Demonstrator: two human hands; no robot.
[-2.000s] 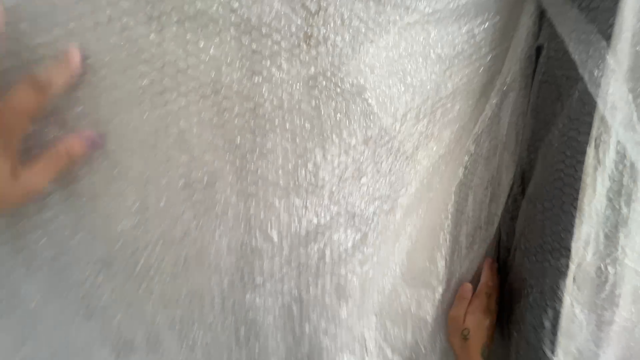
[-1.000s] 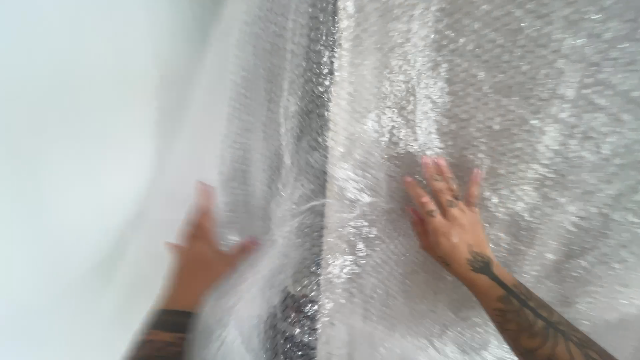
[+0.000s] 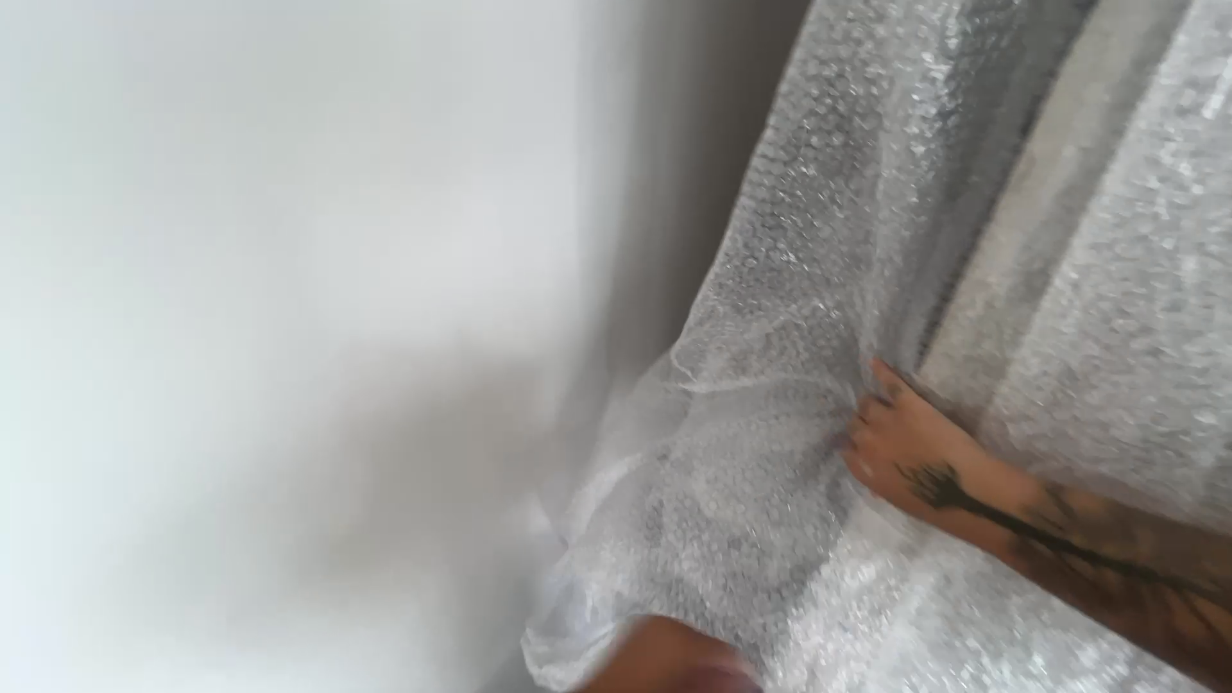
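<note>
Clear bubble wrap hangs in folds over a large upright object on the right; what lies under it is hidden. My right hand has its fingers closed on a gathered fold of the wrap, near the middle right. At the bottom edge my left hand is blurred and partly cut off, against the lower bunched part of the wrap. Whether its fingers hold the wrap does not show.
A pale, plain wall fills the left side, with a soft shadow low on it. A dark, narrow gap runs between the wall and the wrap's edge.
My right hand, flat with spread fingers on the wrap a second ago, is now closed on a fold. My left hand has moved down toward the bottom edge. The view has shifted toward the wall.
</note>
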